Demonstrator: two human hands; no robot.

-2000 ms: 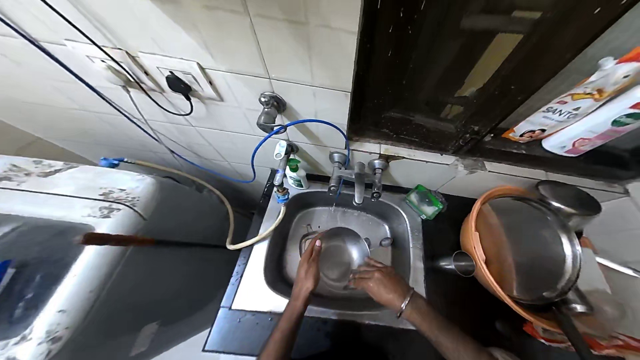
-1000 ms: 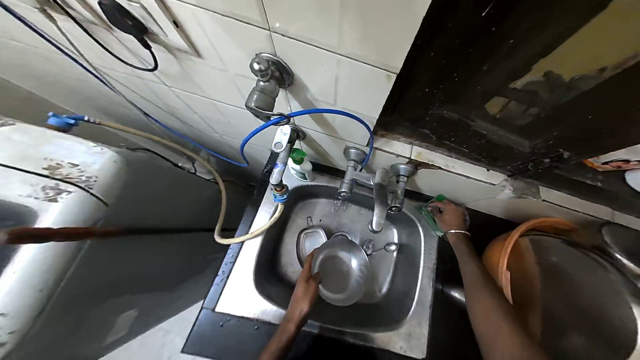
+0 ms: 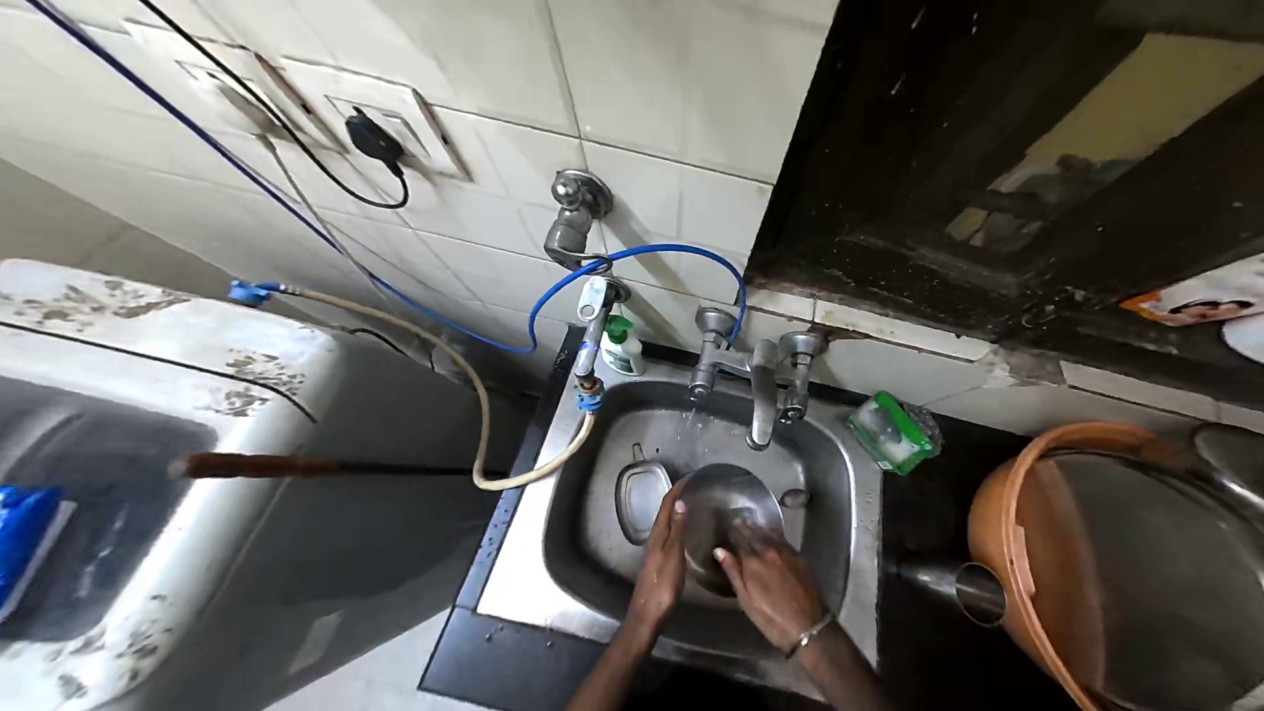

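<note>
Over the stainless steel sink (image 3: 859, 553), my left hand (image 3: 662, 573) grips the left rim of a round steel bowl (image 3: 726, 489). My right hand (image 3: 772, 583), with a metal bracelet at the wrist, reaches into the bowl; its fingers are blurred and whether they hold anything cannot be told. A small metal dish (image 3: 644, 499) lies in the basin left of the bowl. Right of the sink sits a green scrubber pack (image 3: 894, 433). Thin water falls near the left side of the mixer tap (image 3: 762, 395).
An orange tub (image 3: 1022, 533) holding large steel vessels stands at the right, a steel tumbler (image 3: 981, 592) beside it. Behind the sink's left corner are a pump bottle (image 3: 621, 348) and a tap with a beige hose (image 3: 484, 415). A brown-handled stick (image 3: 262, 465) juts in from the left.
My right hand has moved from the green pack back into the bowl. My left hand still grips the bowl. The view has shifted.
</note>
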